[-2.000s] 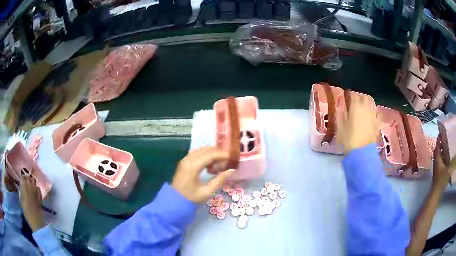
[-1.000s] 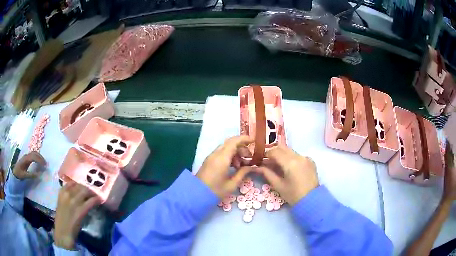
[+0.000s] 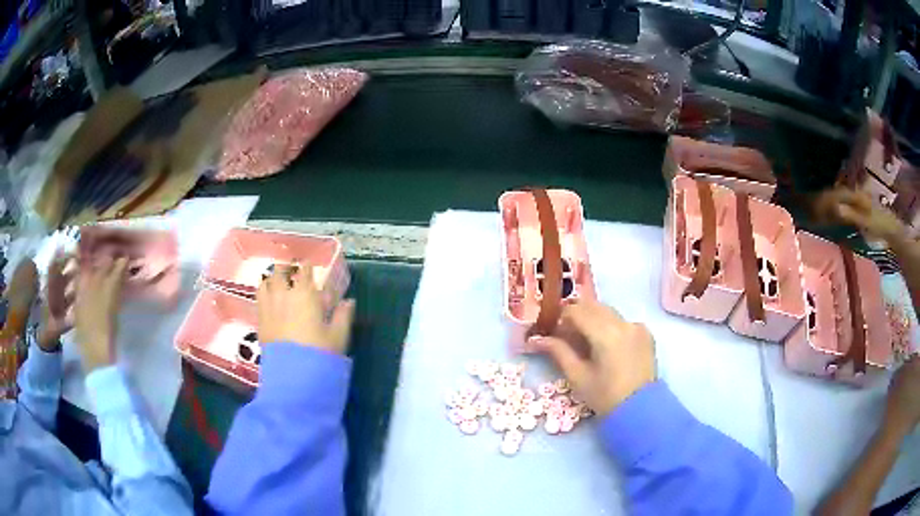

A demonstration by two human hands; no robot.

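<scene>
A pink housing [image 3: 515, 242] stands on the white mat before me, a brown strap [image 3: 548, 237] lengthwise across it. My right hand [image 3: 610, 353] is on its near end, thumb at the strap's lower end, fingers at the near right corner. My left hand [image 3: 298, 312] reaches over two pink housings side by side at the left, a rear one [image 3: 242, 257] and a front one [image 3: 207, 333]. Its fingertips dip into the rear one; its grip is unclear. Loose pink strap buttons [image 3: 514, 405] lie on the mat below the middle housing.
Strapped pink housings [image 3: 752, 264] stand at the right, another [image 3: 721, 161] behind them. A bag of pink parts [image 3: 293, 121] and a clear bag of straps [image 3: 605, 86] lie at the back. A neighbour's hands [image 3: 96, 302] hold a housing at left; another person's arms reach in at right.
My left hand has left the middle housing and moved to the left housings. My right hand stays at the strap's near end. Another housing has appeared behind the right group.
</scene>
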